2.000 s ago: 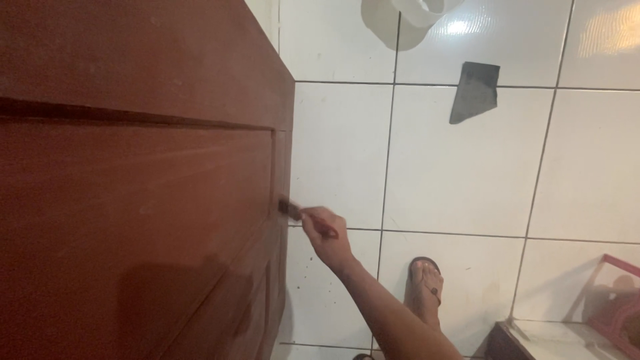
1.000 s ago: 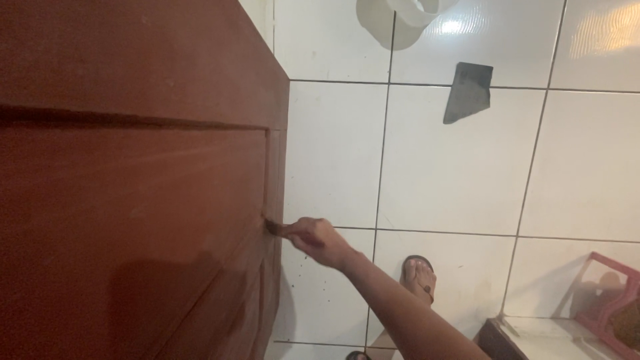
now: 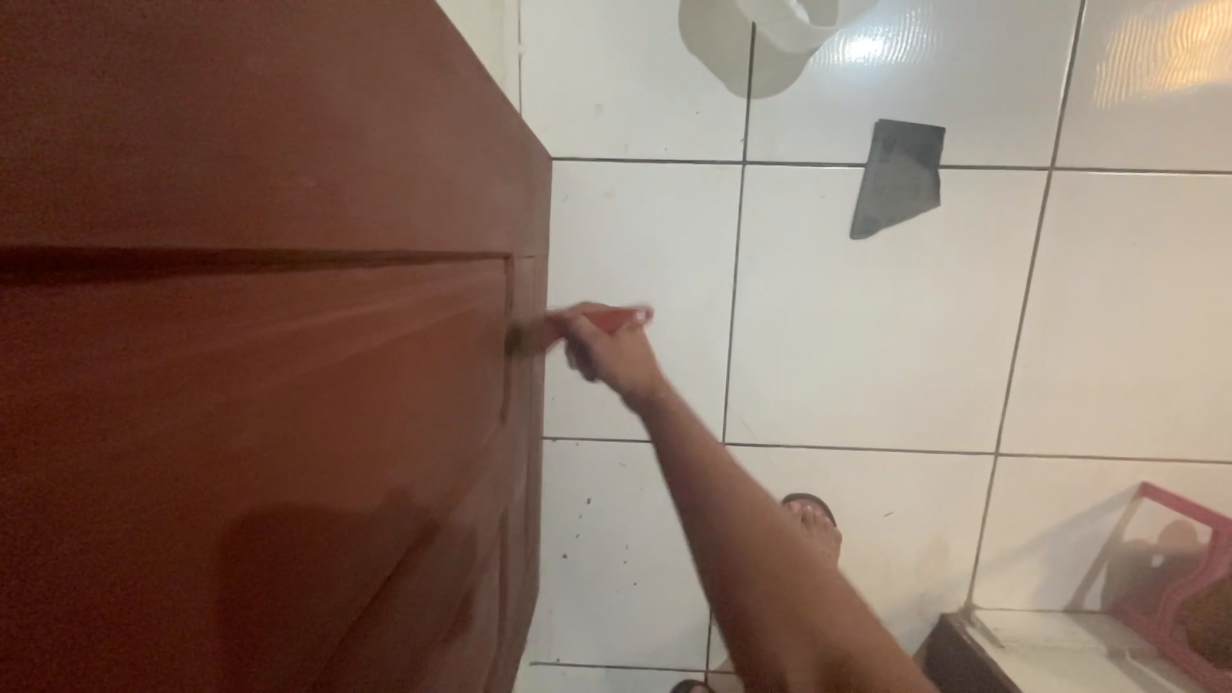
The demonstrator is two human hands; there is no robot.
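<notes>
My right hand [image 3: 611, 356] grips a paintbrush by its red handle [image 3: 616, 318]. The blurred dark bristles [image 3: 520, 339] meet the raised edge near the right side of a reddish-brown panelled door [image 3: 289, 385], which fills the left of the view. The handle's end, with a hanging hole, sticks out past my hand to the right. My left hand is out of view.
White floor tiles [image 3: 635, 231] carry small dark spots below my hand. A dark, irregular flat piece [image 3: 900, 178] lies on them. A white container [image 3: 794, 19] stands at the top. My sandalled foot [image 3: 813, 525], a dark-sided ledge [image 3: 972, 654] and a pink-framed object [image 3: 1169, 597] are lower right.
My right hand and the brush have moved up the view along the door's edge since one second ago. The brush handle now shows beyond my hand.
</notes>
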